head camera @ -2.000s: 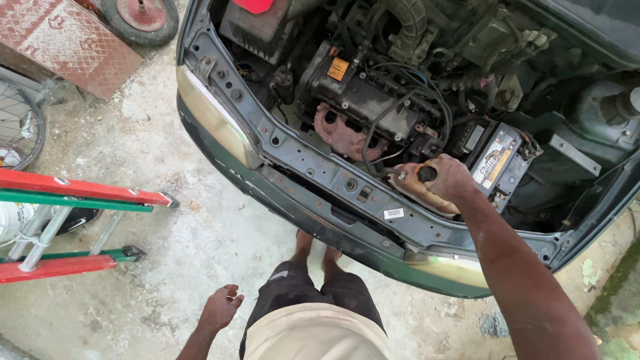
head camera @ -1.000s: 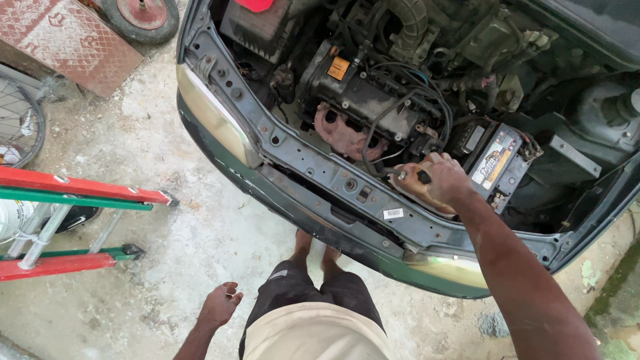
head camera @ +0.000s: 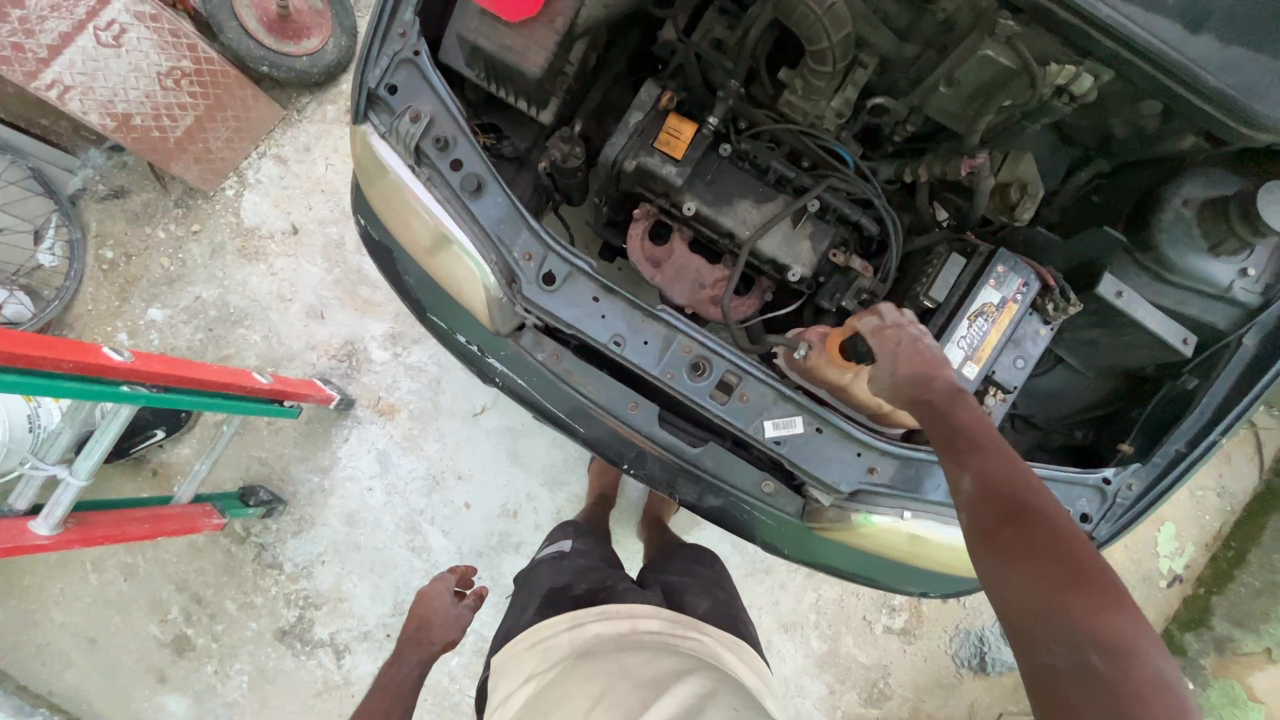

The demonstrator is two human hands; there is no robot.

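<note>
My right hand (head camera: 900, 355) reaches over the front of the open engine bay, its fingers closed on a round orange and black object (head camera: 853, 346). What that object is cannot be told. Directly beneath it lies a rusty, curved metal cover (head camera: 870, 398), behind the radiator support panel (head camera: 620, 345). To the right of the hand is the car battery (head camera: 995, 315). The engine's valve cover (head camera: 735, 195) and a rusty manifold flange (head camera: 690, 270) are farther left. Low at my left side hangs my left hand (head camera: 440, 610), fingers loosely bent and apart, with nothing clearly seen in it.
A red and green stepladder (head camera: 170, 380) lies or stands at the left, beside a white bucket (head camera: 25, 430). A bicycle wheel (head camera: 70, 240), a rusty tread plate (head camera: 130, 80) and a small rubber-tyred wheel (head camera: 330, 45) are behind it. The front bumper (head camera: 600, 480) curves before my legs.
The fingers of my right hand have shifted slightly around the round object, and more of its orange part shows. My left hand stays low at my side.
</note>
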